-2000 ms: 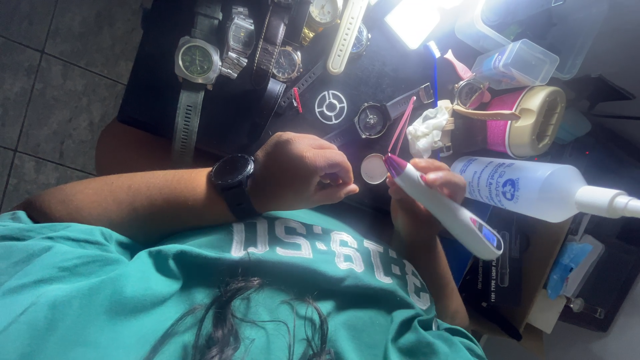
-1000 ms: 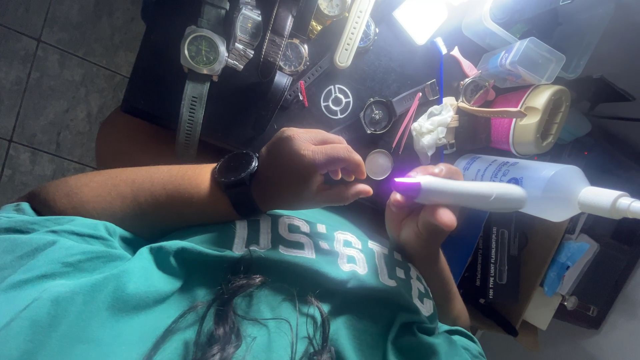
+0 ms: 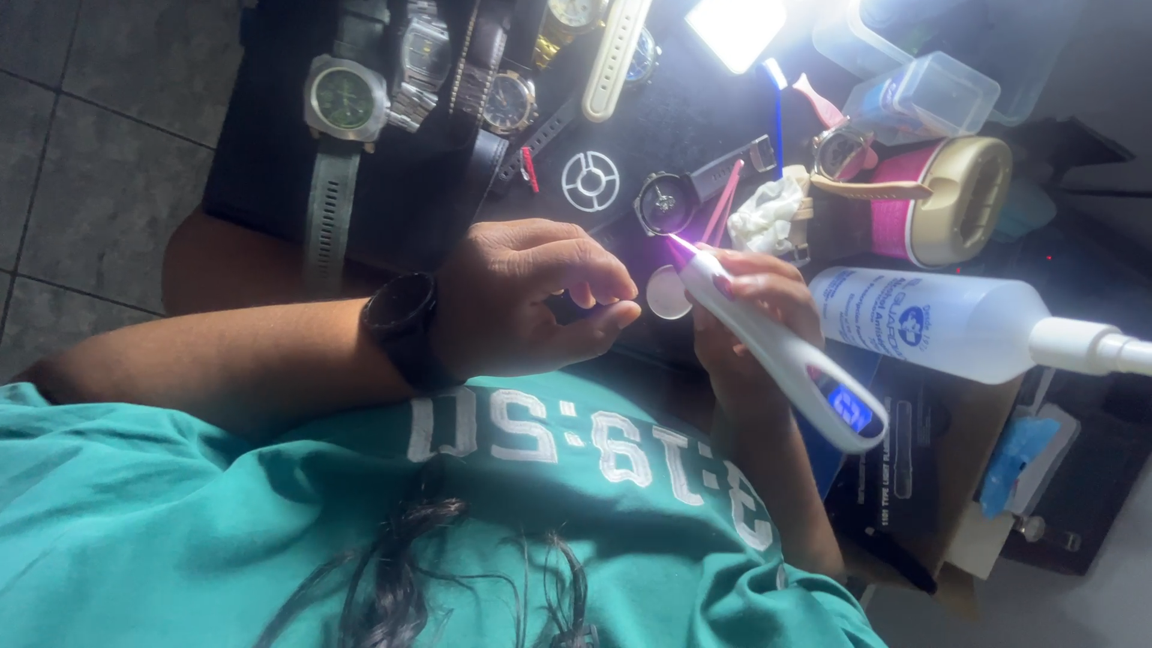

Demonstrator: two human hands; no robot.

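Note:
My right hand [image 3: 756,310] grips a white handheld pen device [image 3: 787,360] with a glowing purple tip and a lit blue display. Its tip is at the lower edge of a black round watch [image 3: 666,203]; contact cannot be told. A round pale disc [image 3: 669,292] lies just left of my right fingers. My left hand [image 3: 540,301], wearing a black wristwatch [image 3: 400,310], is curled with thumb and forefinger tips together; whether something tiny is between them cannot be seen. Pink tweezers [image 3: 723,202] and crumpled white tissue [image 3: 765,216] are above my right hand.
Several watches, one with a green dial [image 3: 345,99], lie at upper left. A slotted metal ring [image 3: 590,181] is near the middle. To the right are a spray bottle [image 3: 936,319], a beige and pink container [image 3: 967,202] and a clear plastic box [image 3: 936,97]. A bright lamp [image 3: 738,31] shines above.
The pen device has tilted from nearly level, its tip moving away from my left fingertips and up toward the black watch. Its display, hidden a second ago, shows again. My left hand stays much the same.

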